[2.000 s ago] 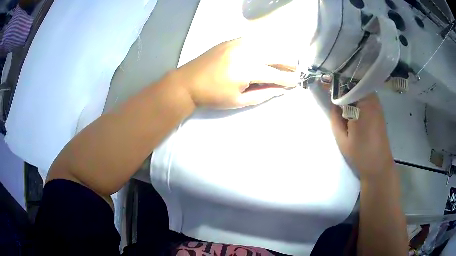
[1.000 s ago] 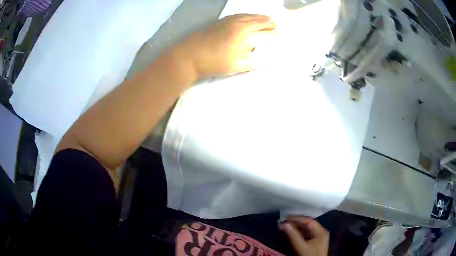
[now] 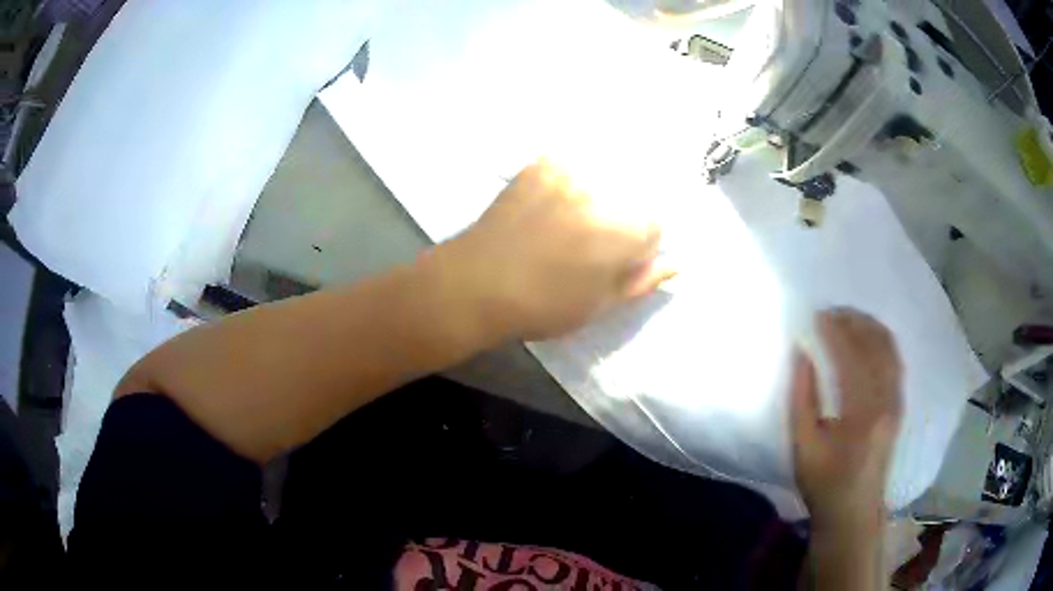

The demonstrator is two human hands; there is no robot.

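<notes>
A large white cloth panel (image 3: 722,404) lies across the machine bed, its middle washed out by the lamp. My left hand (image 3: 566,254) rests on it left of the needle area, fingers curled; glare hides whether it grips the cloth. My right hand (image 3: 849,381) is on the panel's right part, slightly blurred, with a narrow white edge between thumb and fingers. The presser foot and needle area (image 3: 722,159) shows above the hands at the bright spot.
The off-white sewing machine head (image 3: 808,81) fills the upper right. A broad white cloth pile (image 3: 150,150) lies at left, with white cloth (image 3: 98,381) hanging below it. The grey table (image 3: 318,219) shows between pile and panel. Crumpled items (image 3: 953,554) are at lower right.
The panel has turned and shifted right, its lower edge now slanting. My left hand has moved down and right. My right hand has come up from the lower edge onto the panel's right side.
</notes>
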